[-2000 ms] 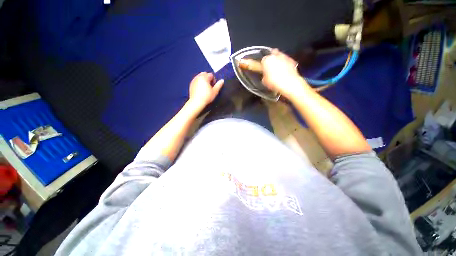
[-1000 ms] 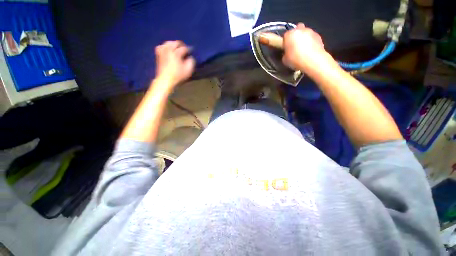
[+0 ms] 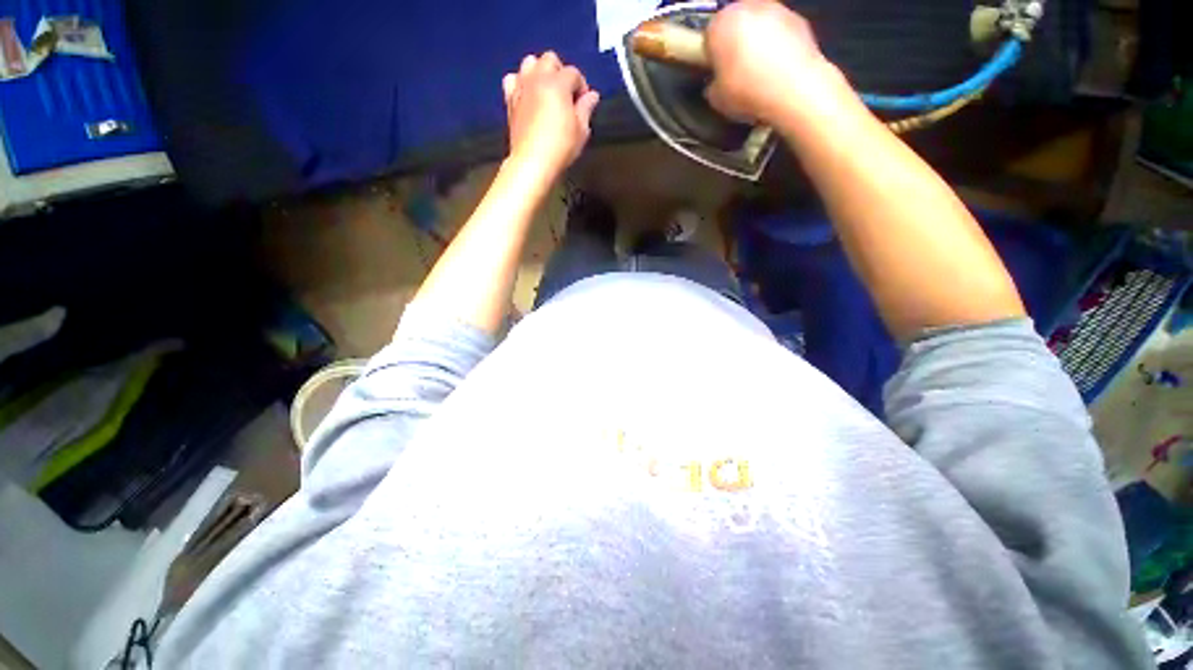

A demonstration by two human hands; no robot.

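My right hand is closed round the wooden handle of the steam iron, whose pointed end faces up and left at the table's near edge. A white piece lies on the navy fabric panel beside the iron's tip, cut off by the top of the picture. My left hand is on the panel near its front edge, fingers bent; whether it pinches the cloth is hidden.
A blue hose runs right from the iron. A blue-fronted box stands at upper left. A round pale bucket rim shows lower left. Navy cloth hangs or lies below the table at right, beside a blue basket.
The view has tilted down, so the table sits higher in the picture. My left hand has moved right along the panel's edge, towards the iron. My right hand keeps its hold on the iron.
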